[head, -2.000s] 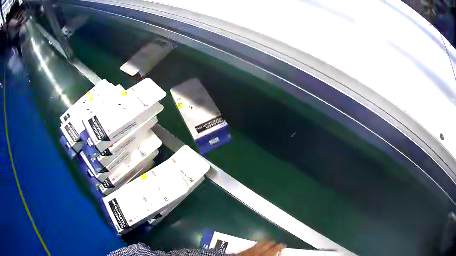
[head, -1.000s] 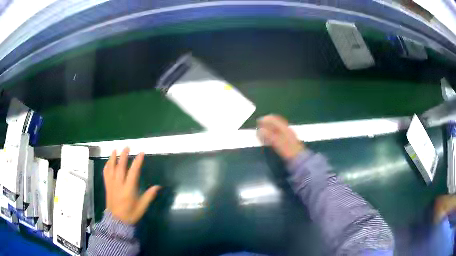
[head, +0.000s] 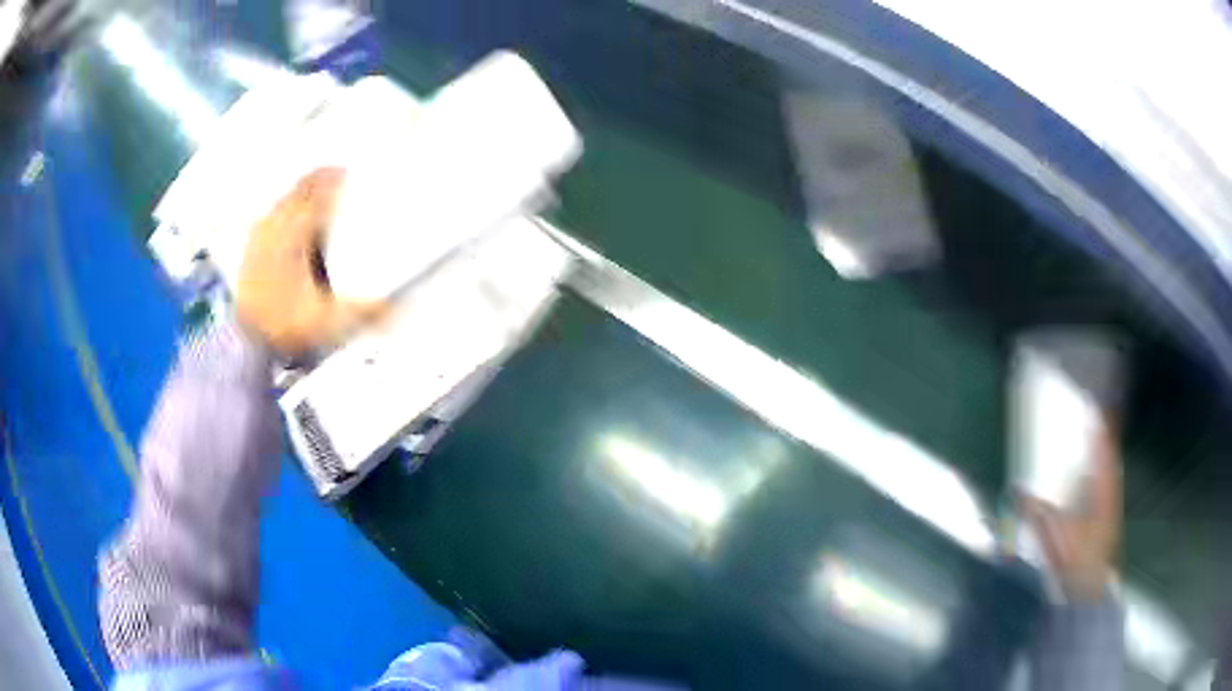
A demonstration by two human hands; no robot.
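Note:
My left hand (head: 287,277) grips a white carton (head: 466,155) at its near end, over the stacked cartons at the left. The held carton is blurred and its print is washed out. Below it, a stacked carton (head: 439,344) shows a black label band at its lower left end. My right hand (head: 1081,520), blurred at the far right, has its fingers on another white carton (head: 1057,412), partly in shadow, beyond the metal strip.
A greyish carton (head: 865,182) lies on the green belt (head: 676,203). Another carton (head: 324,30) is at the top left. The metal strip (head: 784,392) runs diagonally between the belt and the glossy green worktop (head: 541,527). Blue floor is at the left.
The view has turned left to the stack. My left hand was open and empty and now holds a carton there. My right hand was empty over the strip and is now at a carton beyond it.

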